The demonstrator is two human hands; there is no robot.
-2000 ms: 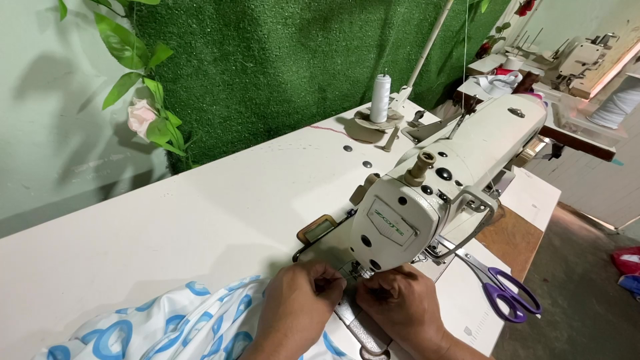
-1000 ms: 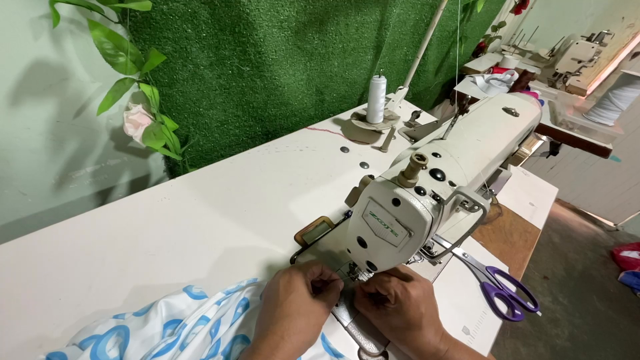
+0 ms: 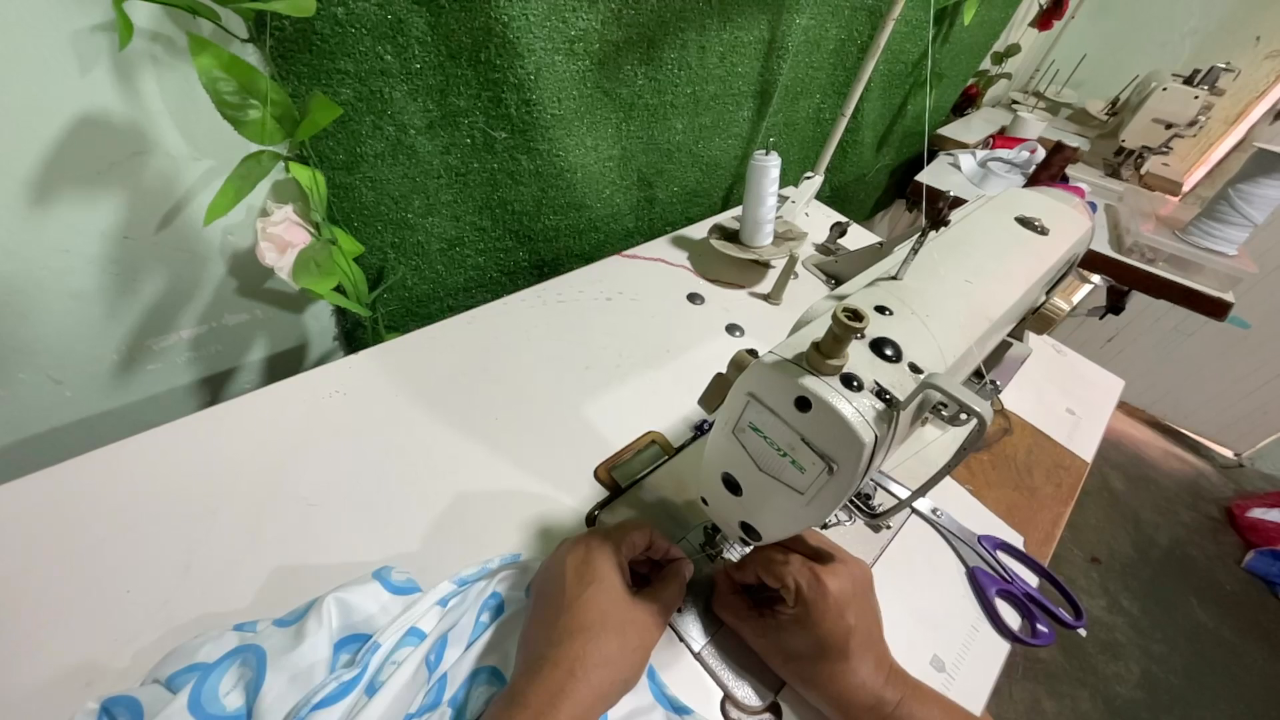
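An industrial sewing machine of the Zoje make stands on a white table, its head tilted in view. My left hand is just left of the needle area, thumb and index finger pinched together; what they pinch is too small to tell, perhaps a thread. My right hand is right of the needle, its fingers curled close under the machine head and partly hidden by it. White fabric with blue ring shapes lies bunched at the left, running behind my left wrist.
Scissors with purple handles lie on the white table right of the machine. A white thread cone stands on a holder behind. Green artificial turf covers the wall, beside a leafy vine. Another sewing machine is at the far right.
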